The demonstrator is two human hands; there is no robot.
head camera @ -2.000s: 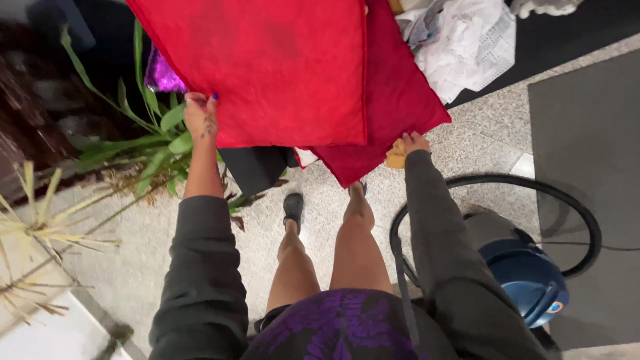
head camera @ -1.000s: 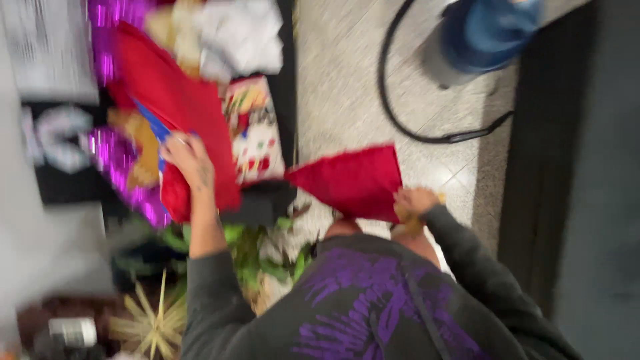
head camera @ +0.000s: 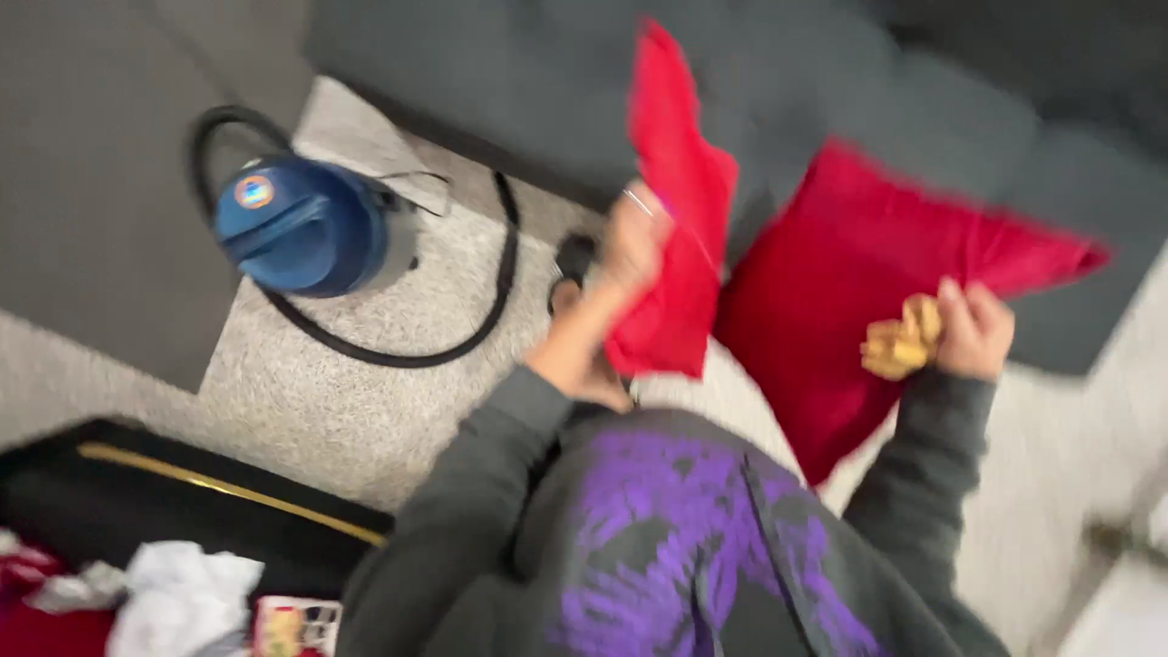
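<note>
My left hand (head camera: pixel 634 242) grips a bright red cushion or cushion cover (head camera: pixel 684 246), seen narrow and edge-on in front of my body. To its right, my right hand (head camera: pixel 975 328) holds a darker red cushion (head camera: pixel 849 283) near its edge. A crumpled yellow-gold object (head camera: pixel 902 339) is also in my right hand, between the fingers and the cushion; its kind is unclear. The darker cushion hangs down beside my leg, its upper part against the grey sofa. Motion blur softens both cushions.
A blue vacuum cleaner (head camera: pixel 301 224) with a black hose (head camera: pixel 429 360) stands on the speckled floor at left. The dark grey sofa (head camera: pixel 566 91) spans the top. At lower left, a black table with a gold strip (head camera: pixel 228 488) bears crumpled white paper (head camera: pixel 182 598) and red cloth.
The view has turned strongly, from the plants and table to the grey sofa. Both red cushions have come along in my hands; the vacuum cleaner now shows on the left side.
</note>
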